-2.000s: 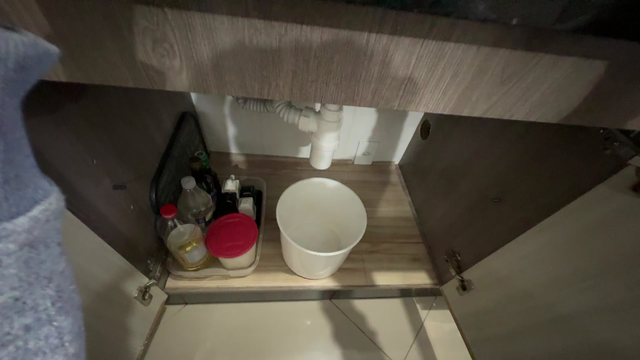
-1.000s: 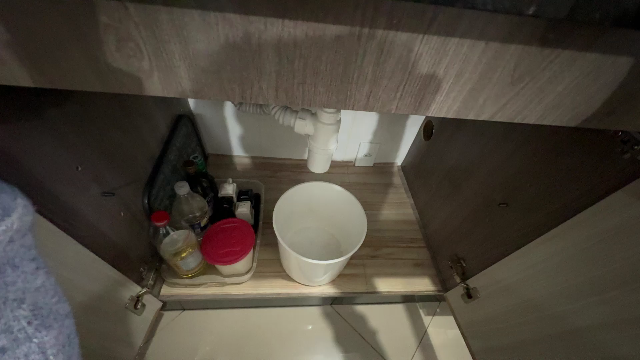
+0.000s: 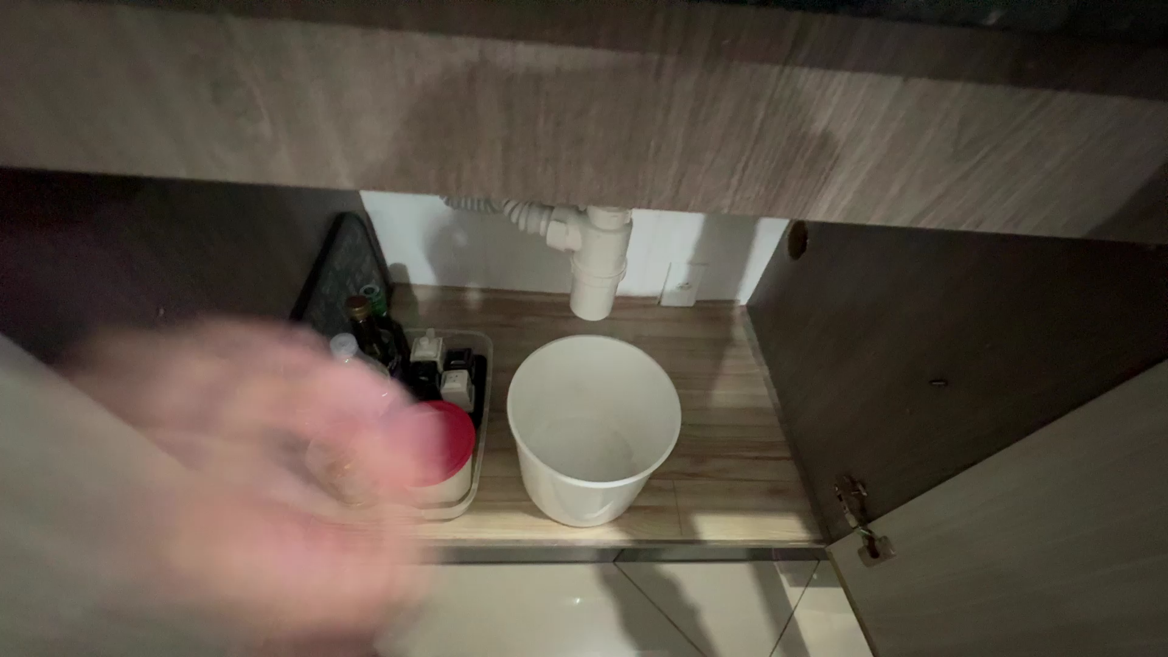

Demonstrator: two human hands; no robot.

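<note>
My left hand [image 3: 265, 465], strongly blurred, is at the lower left, in front of a clear plastic tray [image 3: 485, 429] of bottles and jars. Nothing can be made out in its grasp, and its fingers are too blurred to judge. Beyond it show a round container with a red lid [image 3: 453, 438], a dark glass bottle [image 3: 361, 319] and small black and white bottles [image 3: 456, 388]. Right of the tray, a white plastic bucket [image 3: 593, 420] stands upright on the cabinet floor, its inside visible. My right hand is out of view.
A white drain pipe [image 3: 598, 265] hangs behind the bucket. A black tray or board [image 3: 342, 274] leans at the left wall. The right cabinet door [image 3: 1031, 529] hangs from a metal hinge [image 3: 862, 520]. A wood-grain panel [image 3: 584, 119] crosses the top; floor tiles [image 3: 538, 602] lie below.
My left hand has come into view at the lower left and now covers part of the tray and its bottles. The bucket still stands in its place.
</note>
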